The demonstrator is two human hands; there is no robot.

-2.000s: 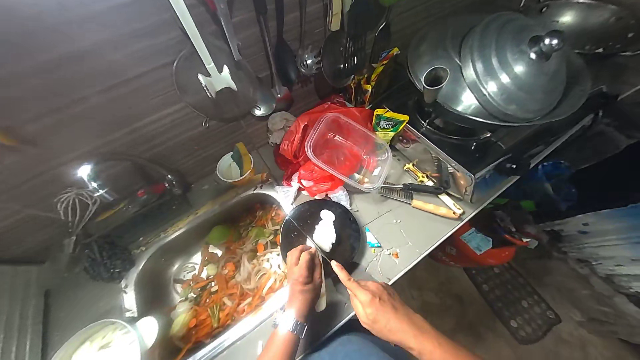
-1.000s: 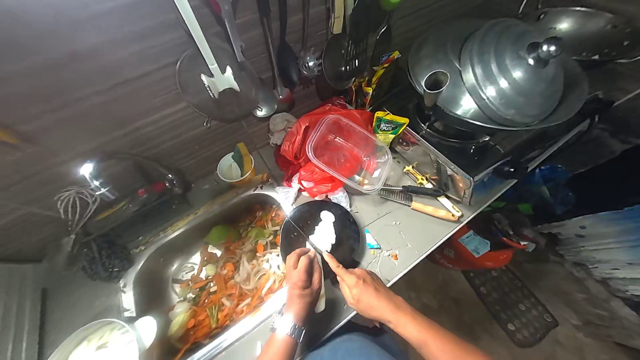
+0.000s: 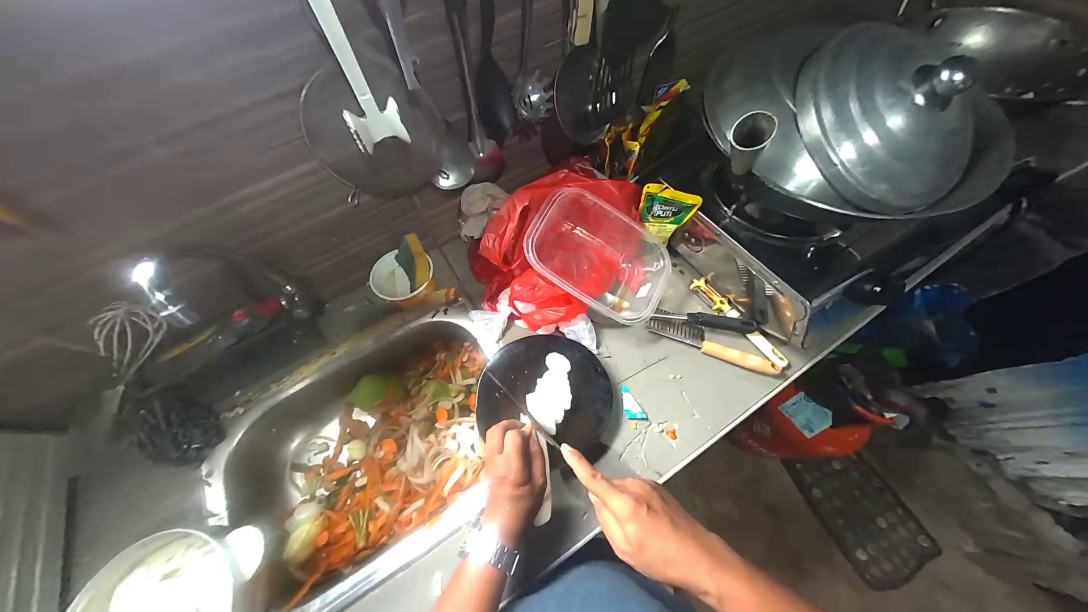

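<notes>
A round black plate (image 3: 595, 382) lies on the counter beside the sink, with a pile of thin white vegetable slices (image 3: 551, 393) on it. My left hand (image 3: 514, 467) holds a long white vegetable piece (image 3: 544, 501), which sticks out past the plate's near edge. In my right hand (image 3: 633, 518) is a knife (image 3: 510, 391), its blade lying across the plate against the white piece; my fingers hide the handle. The index finger is stretched along it.
Vegetable scraps (image 3: 382, 459) fill much of the steel sink (image 3: 246, 442). A clear plastic container (image 3: 599, 255) rests on red plastic bags (image 3: 527, 221). Graters and peelers (image 3: 722, 340) lie right of it. A large metal pot (image 3: 884, 119) sits on the stove. A bowl (image 3: 161, 569) stands lower left.
</notes>
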